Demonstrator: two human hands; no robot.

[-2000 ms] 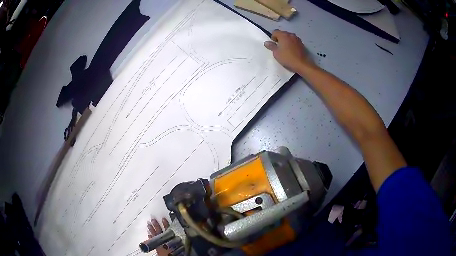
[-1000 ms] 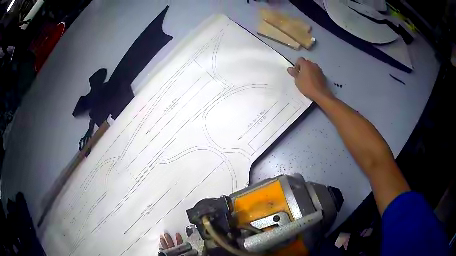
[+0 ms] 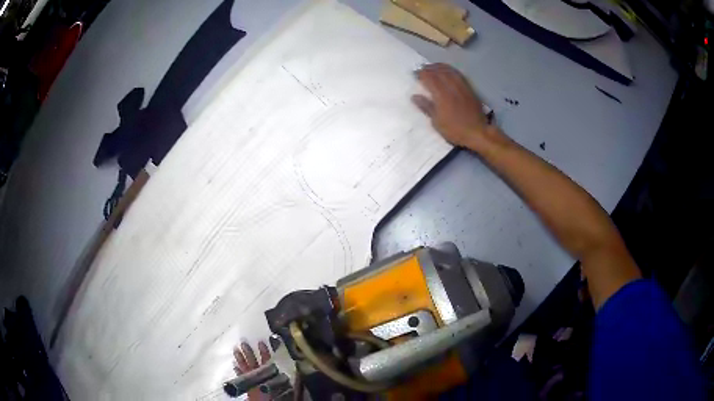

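The white paper marker (image 3: 235,196) with thin printed lines covers the dark fabric lay (image 3: 419,184), which shows as a dark edge. My right hand (image 3: 450,102) lies palm down on the paper's far right corner, thumb apart, holding nothing visible. My left hand (image 3: 249,360) shows only its spread fingers on the paper at the bottom, the rest hidden behind the cutting machine (image 3: 391,305). The silver and orange machine stands at the near edge of the lay; neither hand is seen gripping it. Its blade and base are hidden.
Tan blocks (image 3: 430,19) lie beyond the paper. Cut pieces (image 3: 564,31) are at the far right. Dark fabric offcuts (image 3: 149,129), dark scissor handles (image 3: 115,196) and a brown wooden strip (image 3: 102,239) lie along the left side. Small dark snippets (image 3: 542,146) dot the table right of my hand.
My right hand has gone from curled fingers at the paper's edge to lying flatter on the corner. The view has shifted, and the machine still stands at the lay. My left hand remains beside it.
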